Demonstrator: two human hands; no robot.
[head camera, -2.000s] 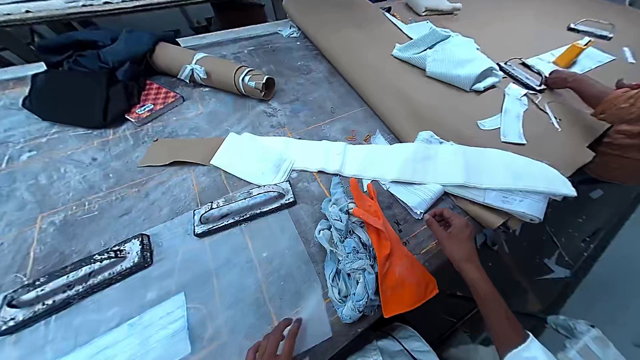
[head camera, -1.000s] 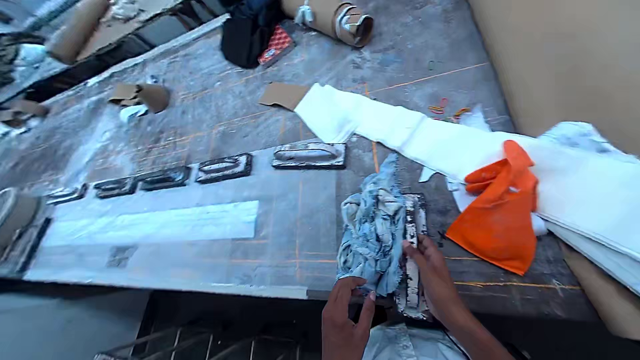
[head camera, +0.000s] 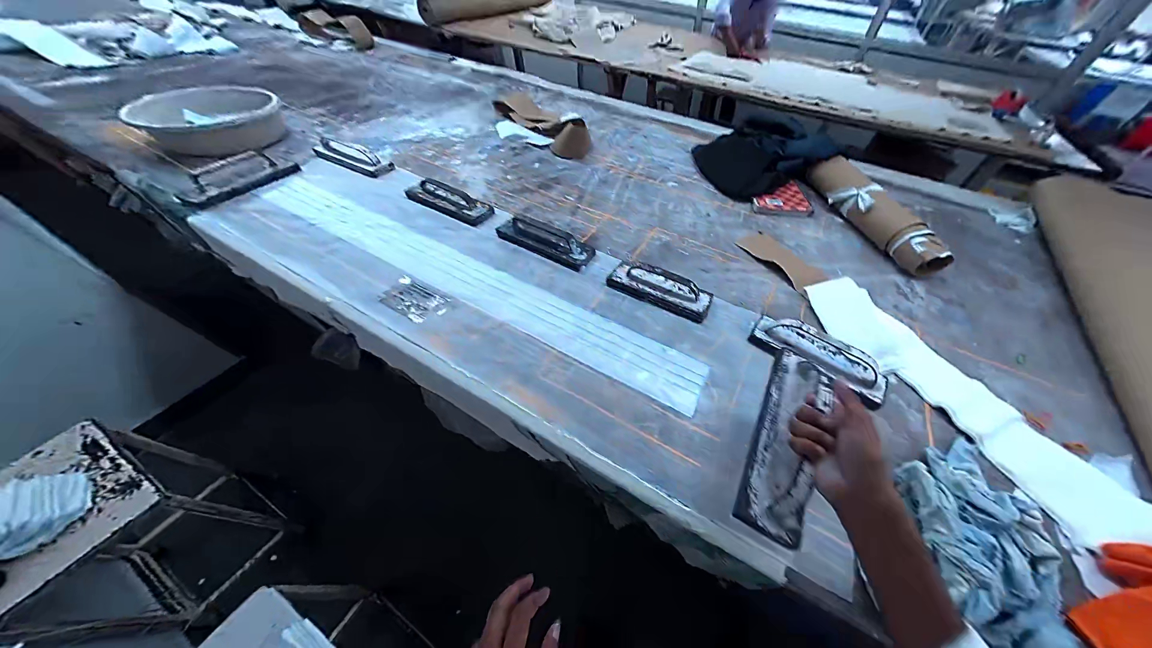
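My right hand (head camera: 832, 441) is closed around the handle of a long metal weight (head camera: 774, 459), dark-edged and worn, at the near right end of the table. Its far end meets another handled weight (head camera: 821, 353). My left hand (head camera: 520, 616) is at the bottom centre, off the table edge, fingers slightly spread with nothing seen in them; its palm is cut off. A pale lined fabric strip (head camera: 504, 292) lies under a clear sheet, with several handled weights (head camera: 544, 241) along the sheet's far side. Right of my right arm lies a heap of pale blue cloth strips (head camera: 981, 540).
A white folded fabric length (head camera: 981, 409) runs to the right edge, beside an orange cloth (head camera: 1116, 619). A round basin (head camera: 202, 121), a brown paper roll (head camera: 877, 216) and a black cloth (head camera: 760, 157) are on the table. A stool (head camera: 81, 504) stands lower left. A person (head camera: 747, 22) is at the far table.
My right hand has moved left from beside the cloth heap, together with the long weight. My left hand has left the heap and is off the table edge. The view has swung left.
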